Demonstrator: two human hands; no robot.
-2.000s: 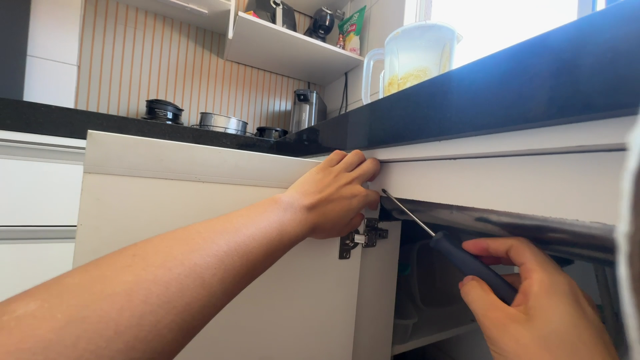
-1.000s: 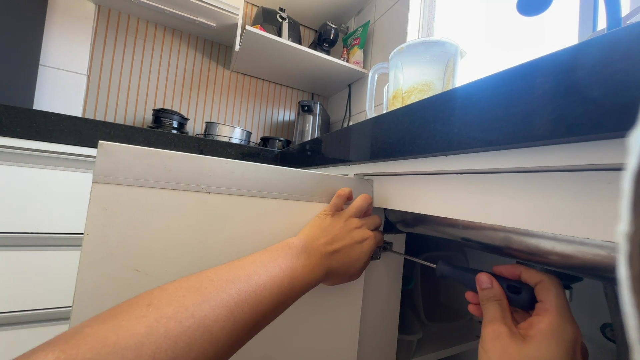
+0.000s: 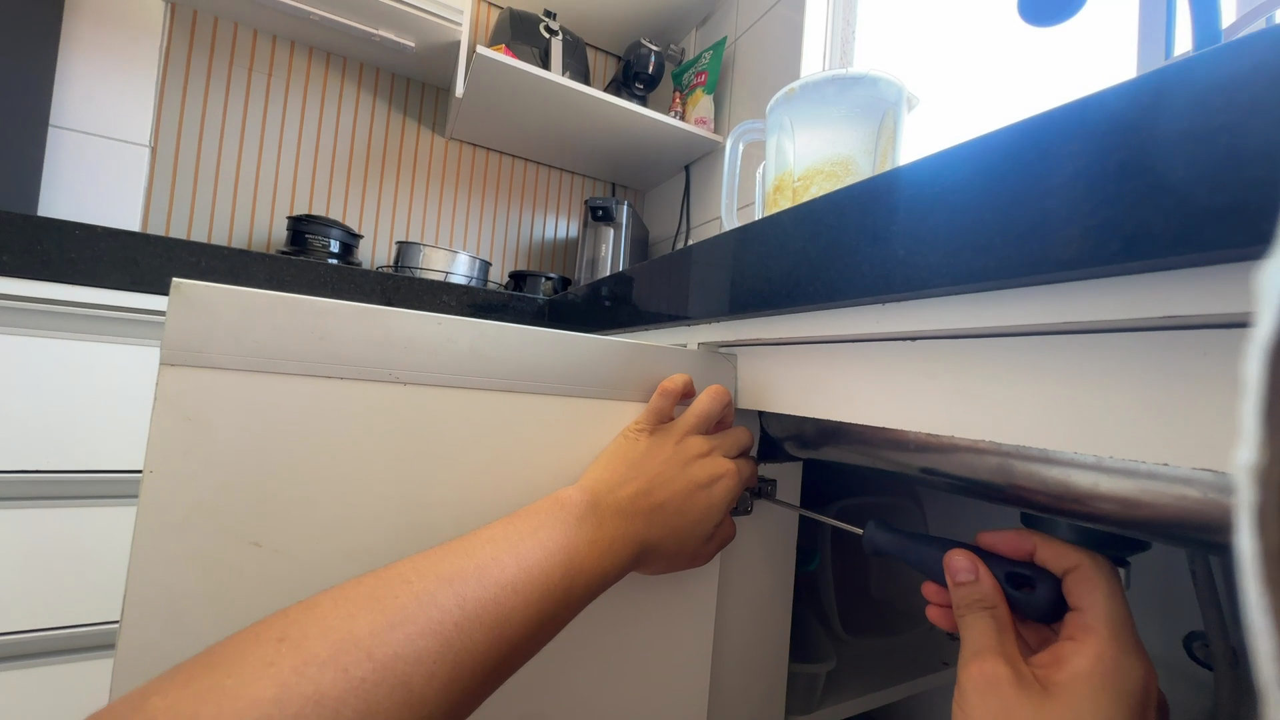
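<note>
A white cabinet door (image 3: 400,470) stands open at the left and middle. Against its upper right edge rests my left hand (image 3: 680,480), its fingers curled over the edge beside a metal hinge (image 3: 762,490) that they partly cover. Whether those fingers also pinch the hinge is hidden. My right hand (image 3: 1050,620) holds a screwdriver (image 3: 960,560) by its dark blue handle. The thin shaft points left, with its tip at the hinge; the exact contact with a screw cannot be made out.
Above the cabinet runs a dark stone countertop (image 3: 950,220) bearing a plastic pitcher (image 3: 835,130). A steel sink basin's underside (image 3: 1000,460) overhangs the cabinet interior. Pans (image 3: 440,262) stand on the far counter. White drawers (image 3: 65,400) are at the left.
The screwdriver's tip was above the hinge two seconds ago and is now down at it, the shaft lying flatter. My left hand has moved lower along the door edge, over part of the hinge.
</note>
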